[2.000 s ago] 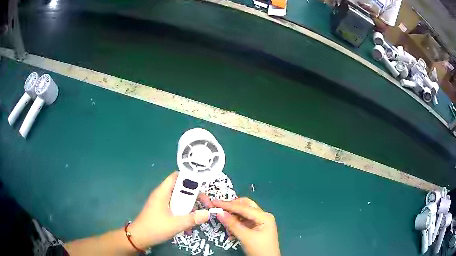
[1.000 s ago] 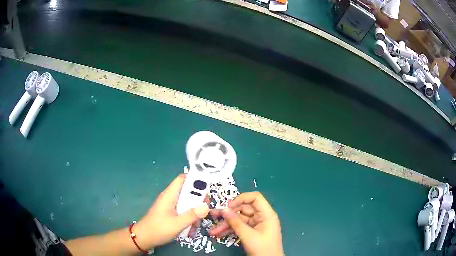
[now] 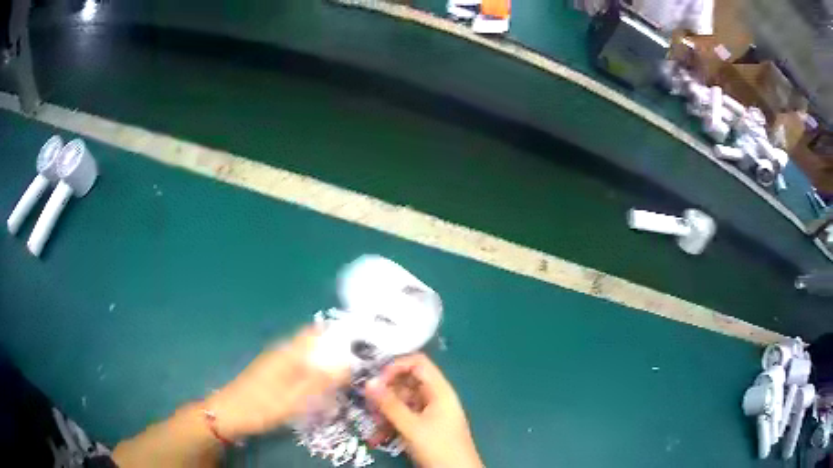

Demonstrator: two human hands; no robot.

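Note:
A white fan body (image 3: 388, 302) is in my left hand (image 3: 283, 384), its round head pointing away from me and blurred by motion. My left hand is closed around the handle. A dark opening shows on the handle just below the head. My right hand (image 3: 422, 407) is close by on the right, fingers curled with the fingertips near the handle; whether it holds a small part is too blurred to tell. A loose pile of small white plastic parts (image 3: 340, 441) lies on the green bench under my hands, partly hidden by them.
Two fan bodies (image 3: 57, 196) lie at the left and several (image 3: 776, 398) at the right. Beyond the pale rail (image 3: 411, 222), the dark green belt carries a fan (image 3: 680, 226). Across it are more fans (image 3: 731, 128), a dark grey device (image 3: 626, 46) and cardboard boxes (image 3: 763, 87).
The held fan has turned, so its round face no longer shows clearly. My right hand has moved slightly left, its fingers more curled. A fan has appeared on the belt at the right.

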